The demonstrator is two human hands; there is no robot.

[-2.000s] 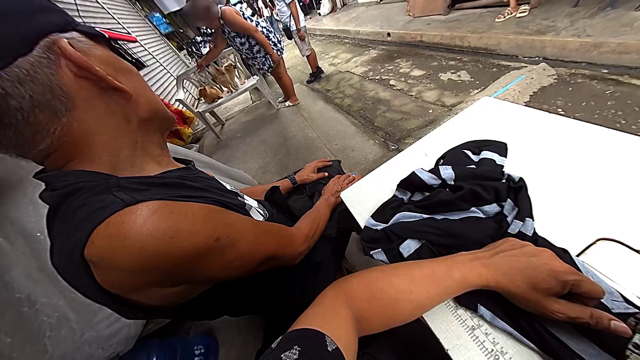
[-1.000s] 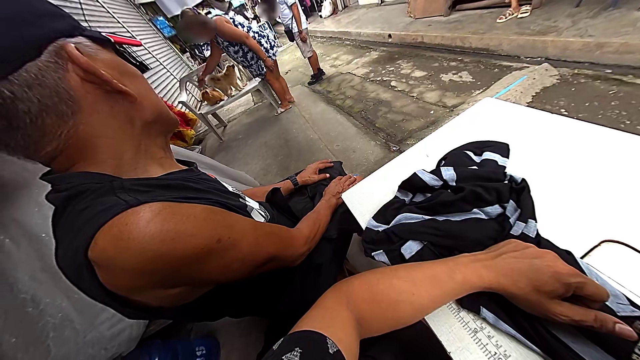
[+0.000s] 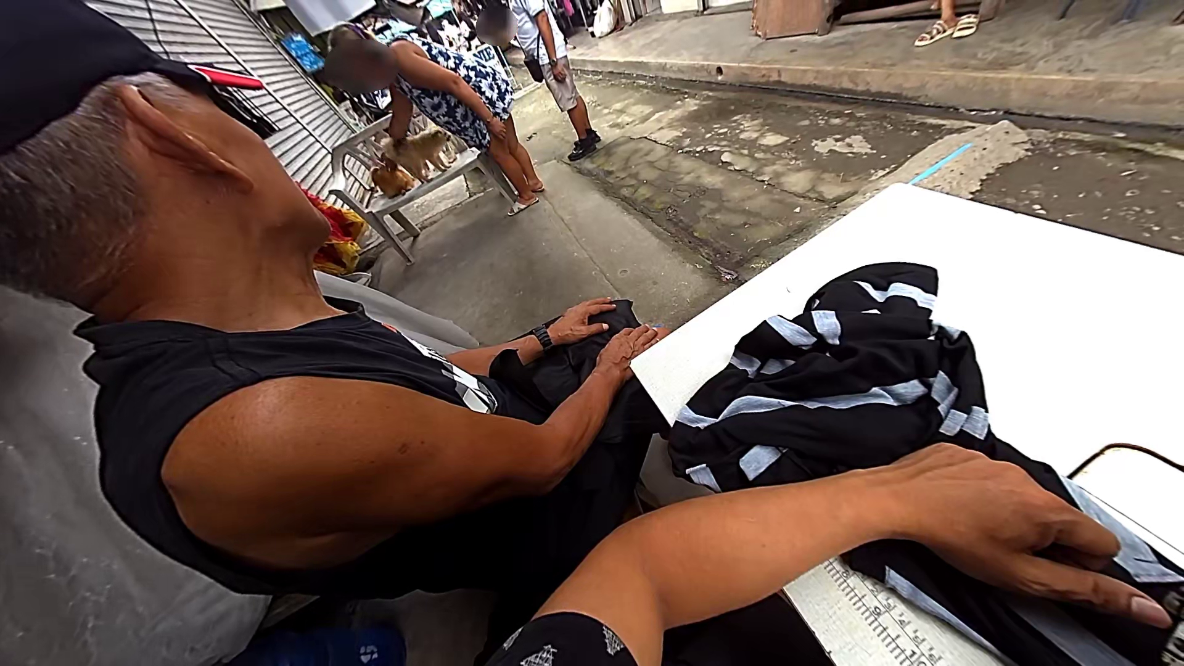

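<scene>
My left hand [image 3: 1008, 527] lies palm down on a black garment with pale grey stripes [image 3: 832, 398], which is bunched on a white tabletop [image 3: 1045, 305]. Its fingers point to the right edge of the view, where a small part of a dark object shows beside the thumb. Under the cloth, along the near edge of the table, runs a printed measuring scale [image 3: 879, 610]. My right hand is outside the view.
A person in a black sleeveless shirt [image 3: 305, 435] sits close on the left, both hands on dark cloth in the lap. Farther off, a person in a floral dress [image 3: 462, 92] bends over dogs [image 3: 421, 153] on a white plastic chair [image 3: 407, 199]. Another person stands behind.
The person in the floral dress has shifted a little near the chair. My left hand and the striped garment show no plain change.
</scene>
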